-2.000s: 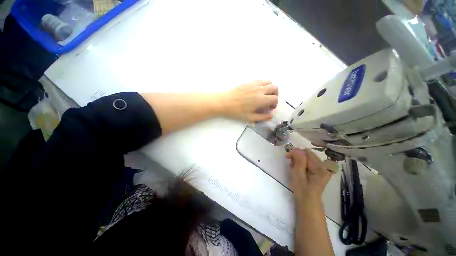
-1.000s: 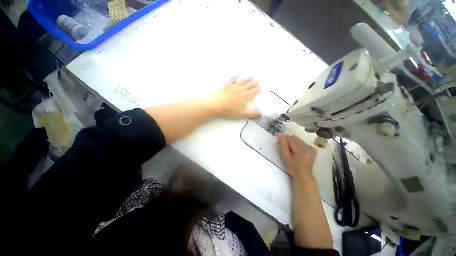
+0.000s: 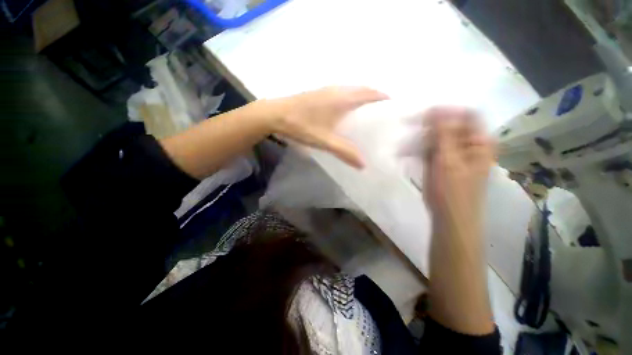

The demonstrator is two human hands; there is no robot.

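Note:
Thin white sheer fabric [image 3: 303,182] hangs over the table's front edge below my left hand; on the white table its outline is hard to see. My left hand [image 3: 322,123] is over the fabric at the table's front, thumb and fingers spread. My right hand [image 3: 457,149] is blurred, left of the sewing machine head, with its fingers bent; whether it grips fabric cannot be told. The off-white sewing machine [image 3: 565,128] stands at the right. The needle area is not clear to see.
Black-handled shears [image 3: 533,281] lie on the table [image 3: 409,232] below the machine head. A dark flat object [image 3: 544,343] is at the lower right edge. A blue tray [image 3: 235,21] is at the top, cut off. White and yellowish fabric [image 3: 166,104] is heaped at the left.
The view has turned, so the machine appears further right. My right hand has moved away from the needle area, up and left. My left hand is nearer the front edge, where sheer fabric now hangs.

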